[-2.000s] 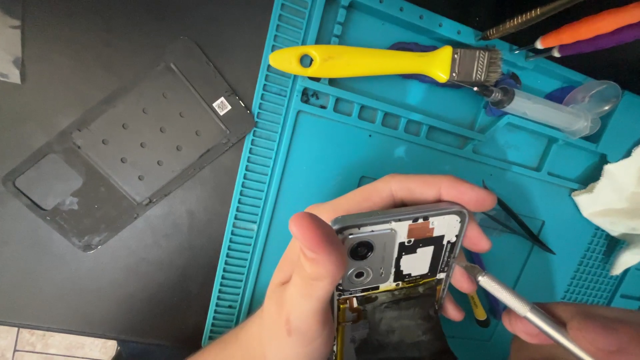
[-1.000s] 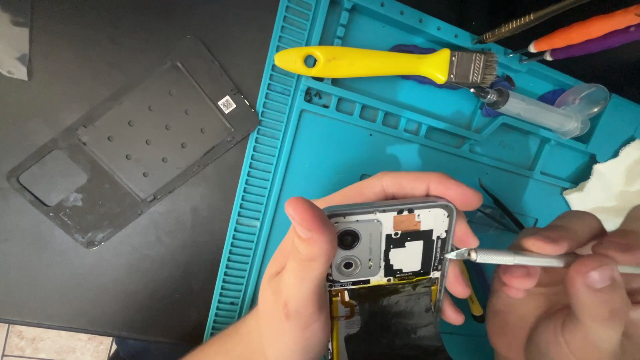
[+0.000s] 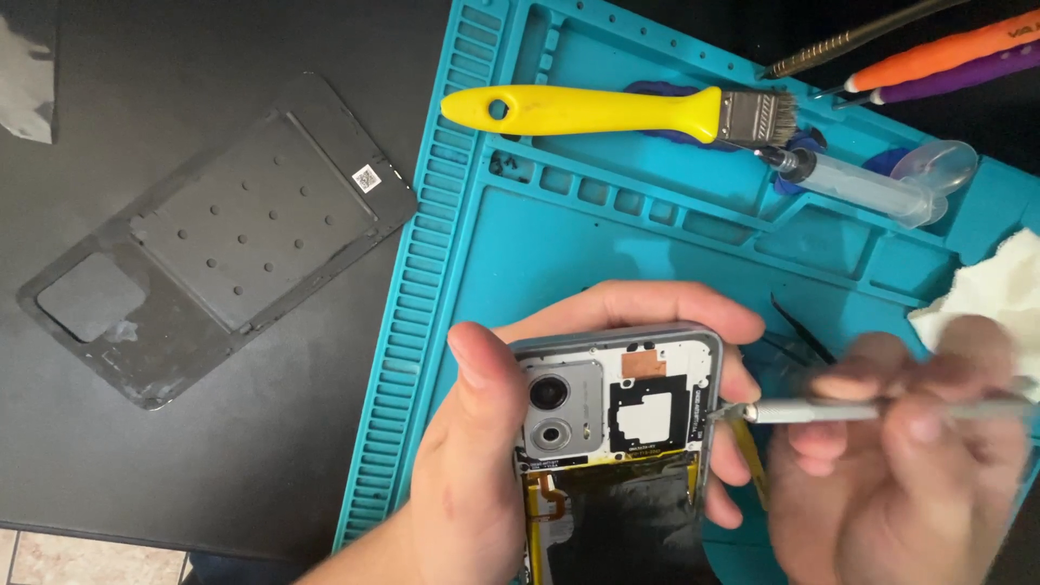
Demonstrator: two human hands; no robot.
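My left hand [image 3: 479, 439] holds an opened smartphone [image 3: 650, 406], thumb at its left edge and fingertips around its top and right edge. The phone's camera module, copper patch and black battery area show. In my right hand [image 3: 910, 439], somewhat blurred, is a slim metal-handled hobby knife [image 3: 812, 410]; its blade tip touches or nearly touches the phone's right edge. The detached phone back cover [image 3: 252, 236] lies inner side up at the left, with a square camera cutout and a small printed code.
A turquoise silicone repair mat [image 3: 520, 252] carries a yellow-handled brush [image 3: 585, 112], a plastic syringe [image 3: 869, 187], black tweezers [image 3: 800, 329] and white cloth [image 3: 987, 292]. Orange [image 3: 942, 53] and purple [image 3: 959, 75] screwdrivers and a metal tool [image 3: 861, 36] stand at the upper right. A yellow-handled tool [image 3: 749, 459] lies behind the phone.
My right hand has come up from the lower right, and the knife has turned from slanting to nearly level. The phone remains in my left hand, turned slightly.
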